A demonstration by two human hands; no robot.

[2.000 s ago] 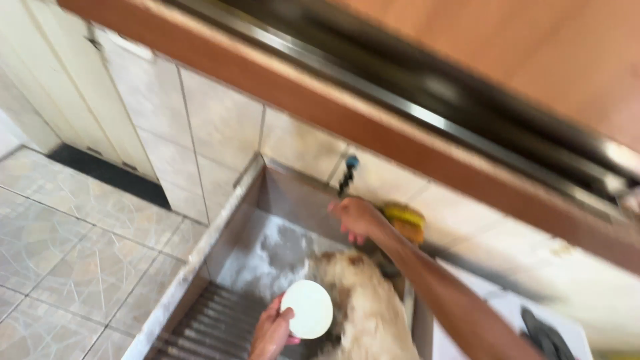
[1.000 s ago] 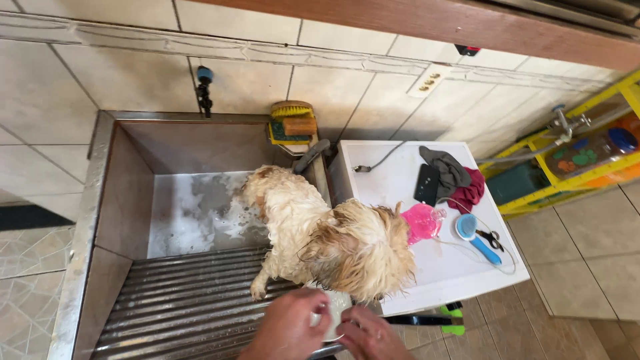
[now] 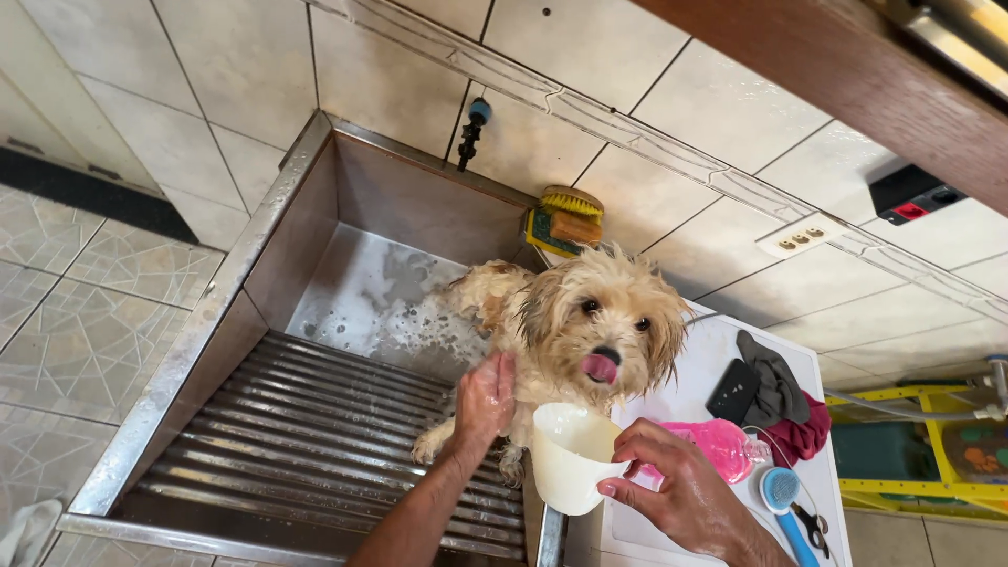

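A wet, cream-coloured dog (image 3: 606, 323) stands in a laundry sink (image 3: 260, 315), its face turned up and its tongue out. Against the dog's chest and shoulder rests my left hand (image 3: 486, 398), fingers together, holding no object. My right hand (image 3: 669, 480) grips the handle of a white plastic cup (image 3: 573, 461), which is upright in front of the dog at the sink's right edge. Foamy water (image 3: 386, 291) covers the sink's deep part, behind the ribbed washboard (image 3: 315, 441).
A scrubbing brush (image 3: 571, 203) and a soap bar (image 3: 575, 228) sit at the sink's back corner. On the white surface at right lie a phone (image 3: 734, 391), cloths (image 3: 776, 386), a pink bottle (image 3: 713, 449), a blue pet brush (image 3: 781, 492) and scissors (image 3: 811, 528). A tap (image 3: 474, 130) juts from the wall.
My hands were close together by the dog's head; now they are apart, the left on its chest and the right holding the cup. The dog has raised its face.
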